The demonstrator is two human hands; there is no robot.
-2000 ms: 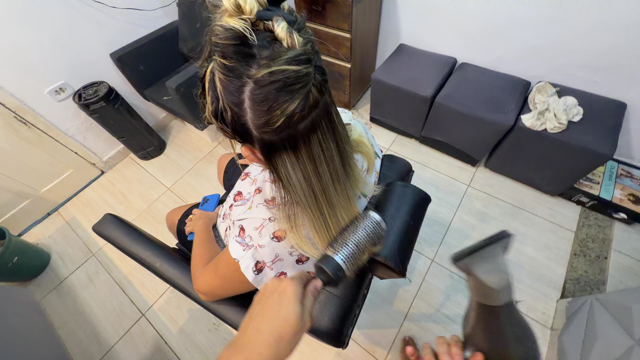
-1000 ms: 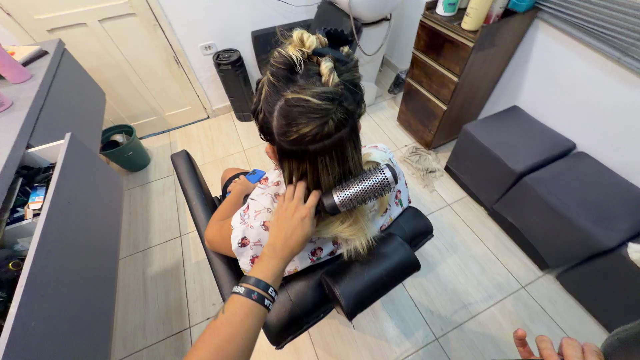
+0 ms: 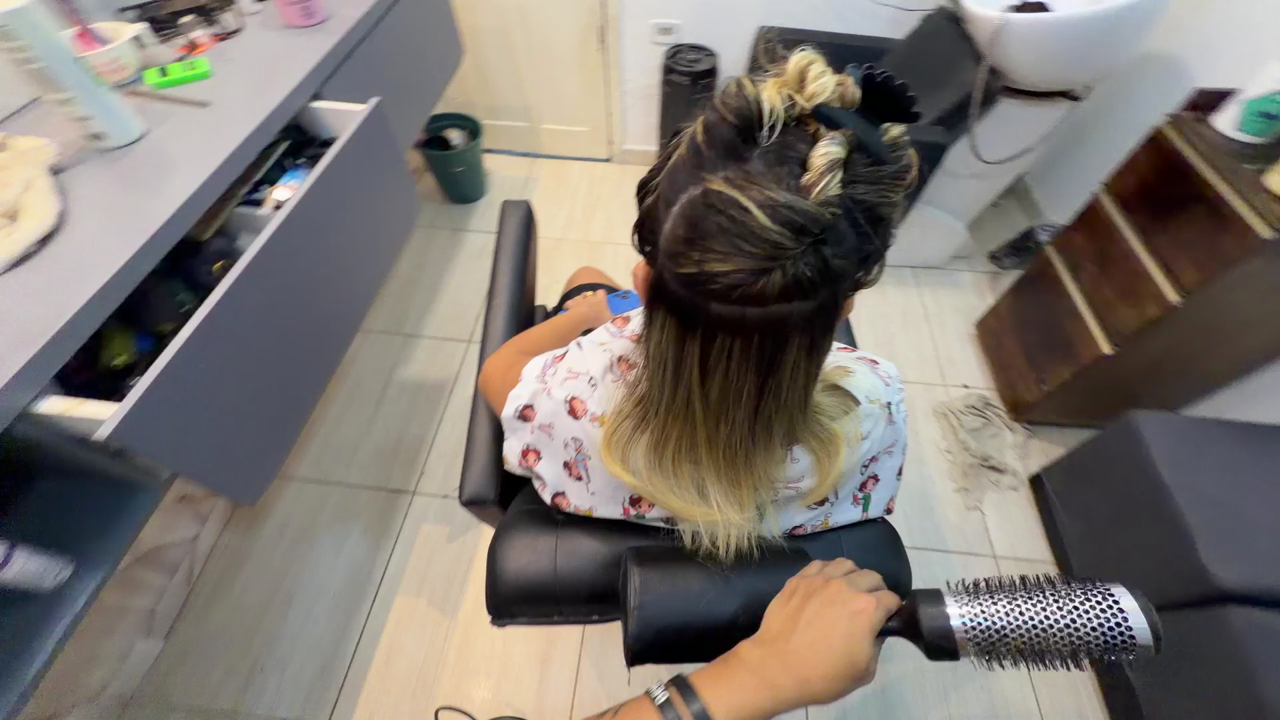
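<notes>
My left hand (image 3: 830,630), with dark bands at the wrist, is closed around the handle of a round metal-barrel hair brush (image 3: 1045,622). The brush points right, apart from the hair. That hand is at the edge of the black padded headrest (image 3: 715,600) of the salon chair. In front, a seated person in a printed white cape (image 3: 570,440) faces away. Their hair (image 3: 745,400) hangs straight down the back, dark above and blonde at the ends. The upper hair is twisted up and held by a black claw clip (image 3: 880,100). My right hand is out of view.
At left, an open drawer (image 3: 270,300) juts from a grey counter (image 3: 230,110). A green bin (image 3: 453,160) stands near the door. A wooden drawer unit (image 3: 1120,260), a crumpled cloth or hair on the floor (image 3: 980,440) and dark padded stools (image 3: 1170,500) are at right.
My left hand has moved away from the hair to the headrest, still holding the brush. The right hand, seen with a hair dryer two seconds ago, has left the view. The view has swung left.
</notes>
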